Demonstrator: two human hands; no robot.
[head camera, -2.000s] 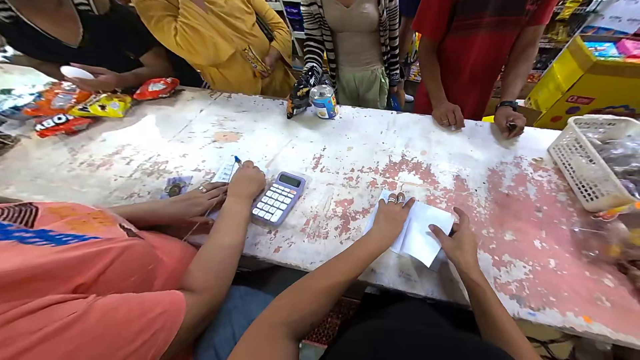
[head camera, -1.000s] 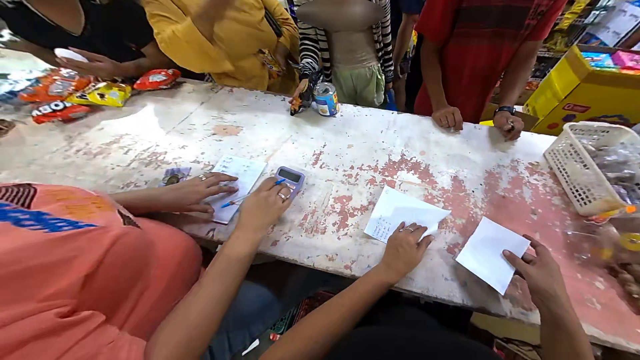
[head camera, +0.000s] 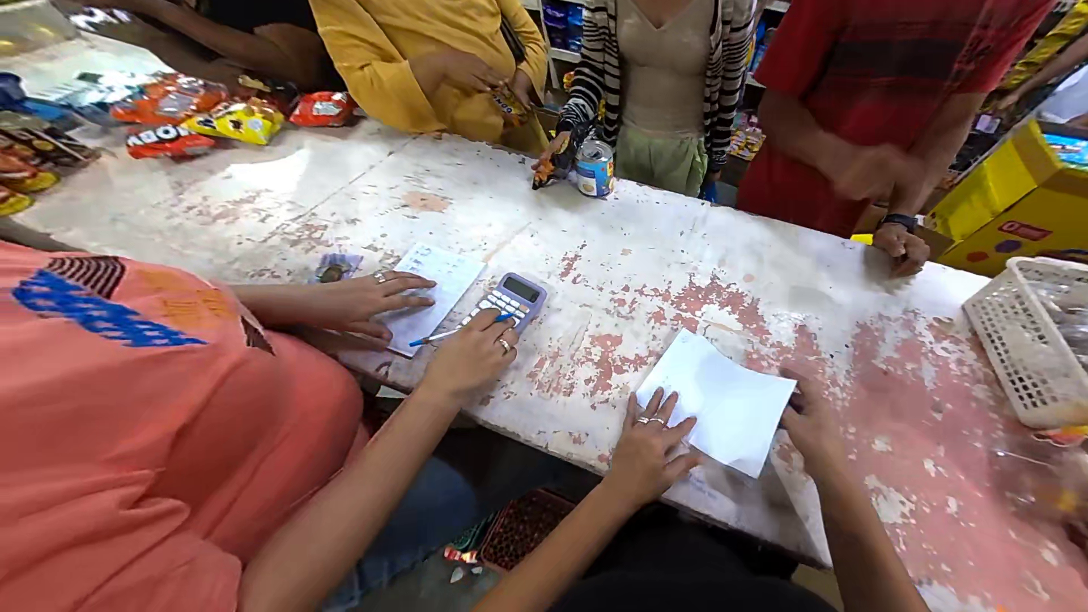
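A white sheet of paper (head camera: 721, 399) lies near the front edge of the worn painted counter (head camera: 629, 280). My left hand (head camera: 653, 446), with rings on it, rests fingers apart on the paper's left part. Faint writing shows on paper by the counter edge below. My right hand (head camera: 807, 416) grips the sheet's right edge, its fingertips partly hidden. To the left, a co-worker's hand (head camera: 472, 353) holds a blue pen (head camera: 429, 338) over a purple calculator (head camera: 520, 297), and their other hand (head camera: 374, 302) lies on a written sheet (head camera: 450, 276).
A blue-labelled tin can (head camera: 595, 170) stands at the far edge, beside another person's hand (head camera: 552, 157). Snack bags (head camera: 238, 121) lie at the far left. A white plastic basket (head camera: 1020, 348) sits at the right. Several people stand across the counter.
The sheet in my right hand was apart on the right a second ago; it now lies at my left hand. The red-shirted person's one hand has lifted off the counter.
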